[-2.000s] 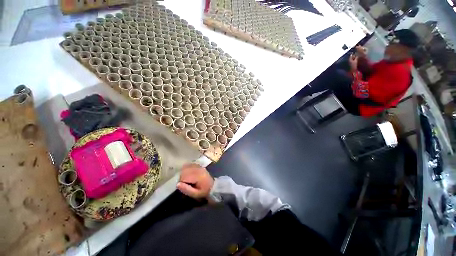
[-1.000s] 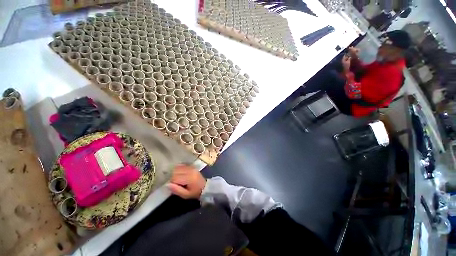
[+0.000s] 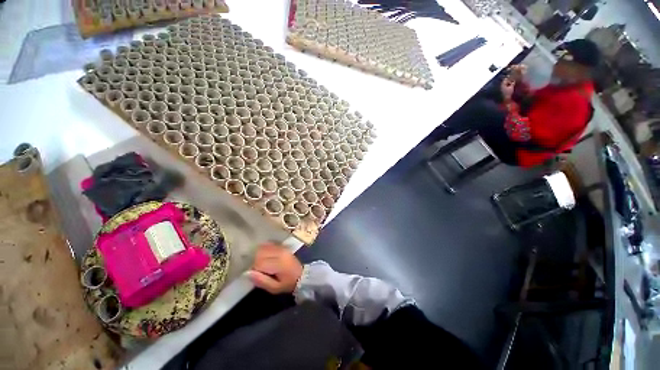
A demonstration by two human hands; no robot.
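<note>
My right hand rests at the table's front edge, right of the round stand, fingers curled together with nothing visible in it. My left hand is out of view. A pink holder with a white rectangle lies on the speckled yellowish round stand. Two short tubes stand on the stand's left edge. Behind the holder lies a crumpled dark grey cloth with pink beneath. A filled board is densely covered with upright tubes.
A stained wooden board is at left, with tubes at its far corner. More filled boards and black strips lie on the white table. A person in red sits at the right, near stools.
The camera view has shifted slightly. My right hand stays at the table edge with its fingers curled. The holder, stand and tubes have not visibly moved.
</note>
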